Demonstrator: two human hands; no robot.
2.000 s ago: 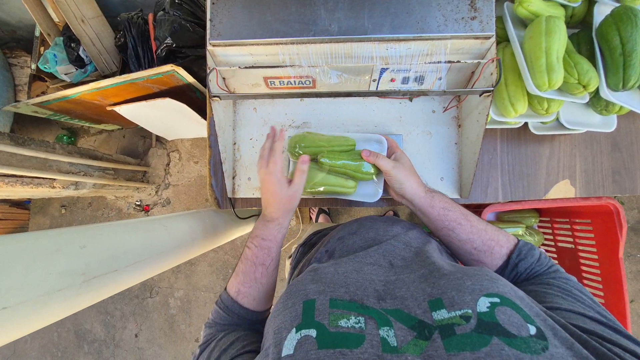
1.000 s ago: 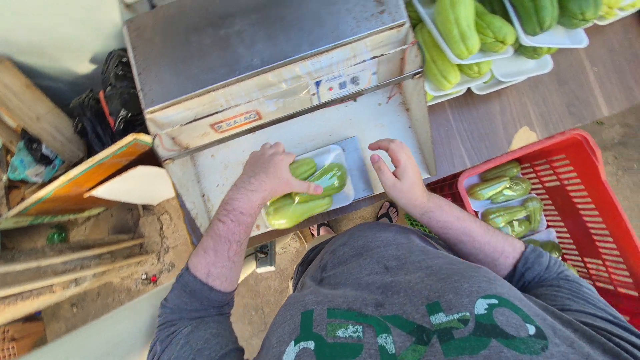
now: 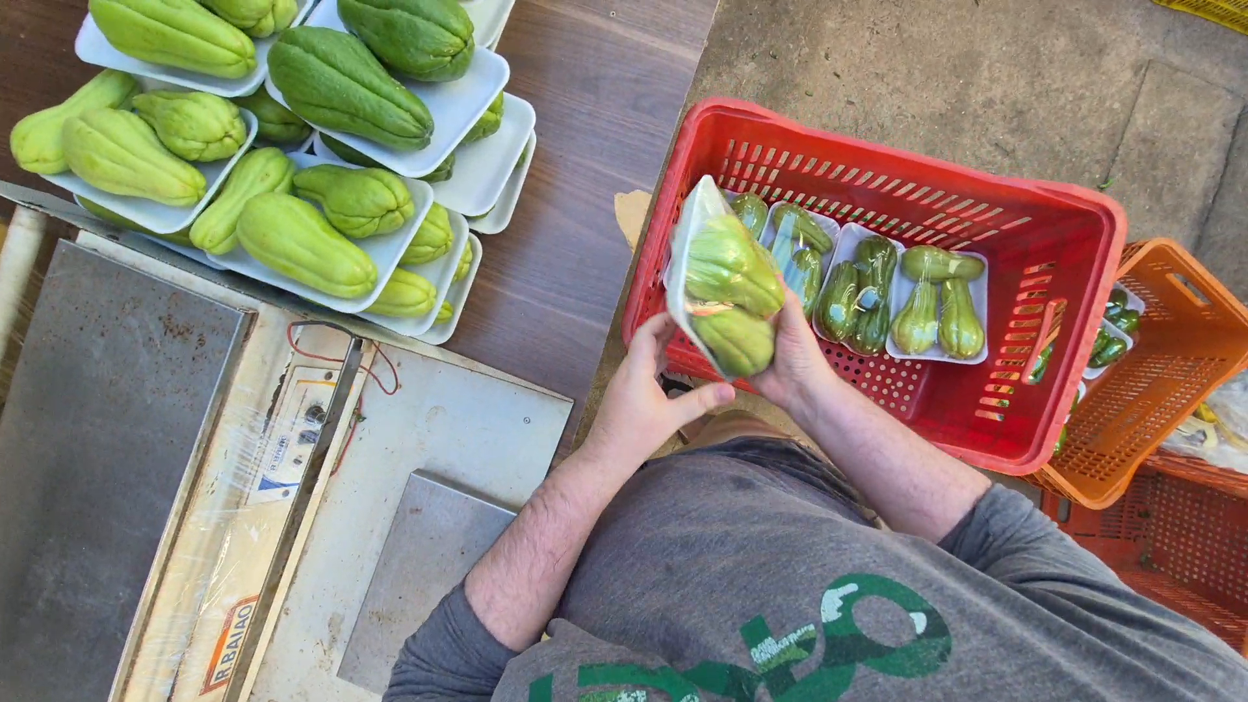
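Note:
A foam tray of green chayotes wrapped in clear film (image 3: 733, 292) is tilted on its edge between my two hands, over the near left corner of a red plastic crate (image 3: 1068, 322). My right hand (image 3: 795, 356) grips the chayote side of the pack. At the pack's lower left edge is my left hand (image 3: 643, 390), its fingertips by the tray's back and its thumb pointing right. Inside the crate stand several wrapped trays of chayotes (image 3: 861, 297) in a row.
Unwrapped foam trays of chayotes (image 3: 307, 244) are stacked on the wooden table (image 3: 595, 107). The film-wrapping machine (image 3: 419, 409) stands at lower left. An orange crate (image 3: 1160, 361) with wrapped green produce sits right of the red one.
The view has swung far to the right. The wrapped pack has moved from the wrapping machine to the red crate's near edge, now tilted up in my hands.

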